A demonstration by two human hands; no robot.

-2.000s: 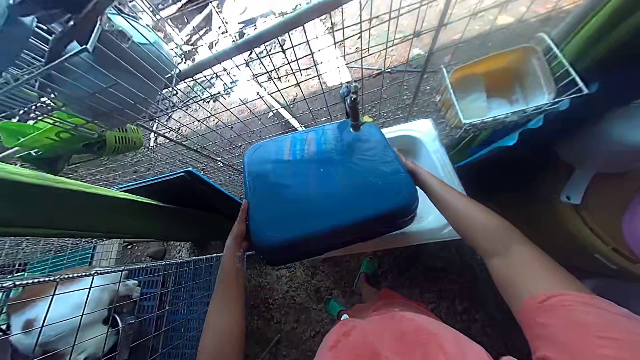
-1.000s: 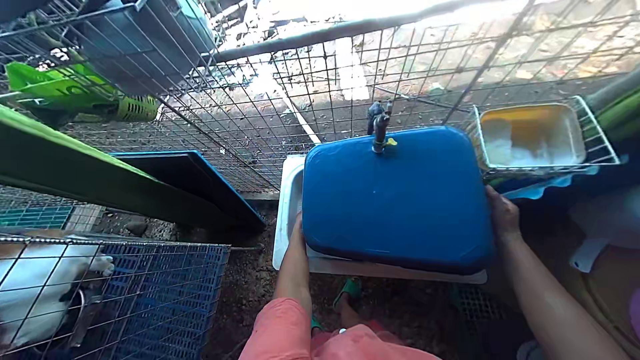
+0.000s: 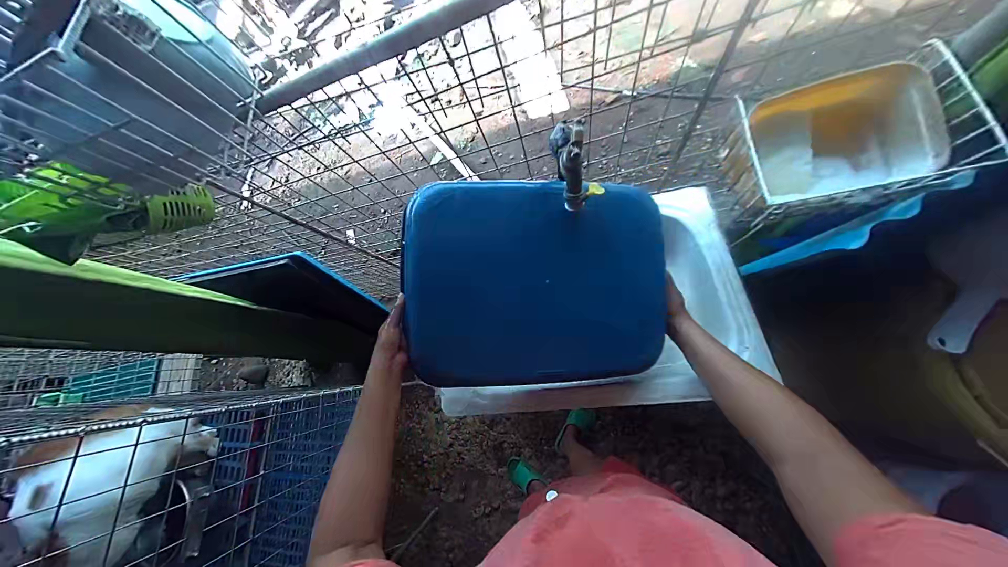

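Both my hands hold a blue rectangular plastic container (image 3: 535,291) by its two short sides, its broad flat face turned up. My left hand (image 3: 391,340) presses on the left side, and my right hand (image 3: 676,305) grips the right side, its fingers partly hidden. Beneath the container is a white sink (image 3: 713,291), which shows at the right and along the lower edge. A metal faucet (image 3: 573,169) stands over the container's far edge, with a bit of yellow beside its spout.
A wire mesh fence (image 3: 472,87) runs behind the sink. At right, a wire rack (image 3: 756,150) holds a translucent orange-and-white tub (image 3: 854,130). A white and brown animal (image 3: 102,480) is in the cage at lower left. A dark blue-edged panel (image 3: 291,291) leans left of the container.
The container, held in both hands, has shifted left over the sink since one second ago, so more of the basin shows at right. Two seconds ago it was tilted; now it looks squarer to the sink.
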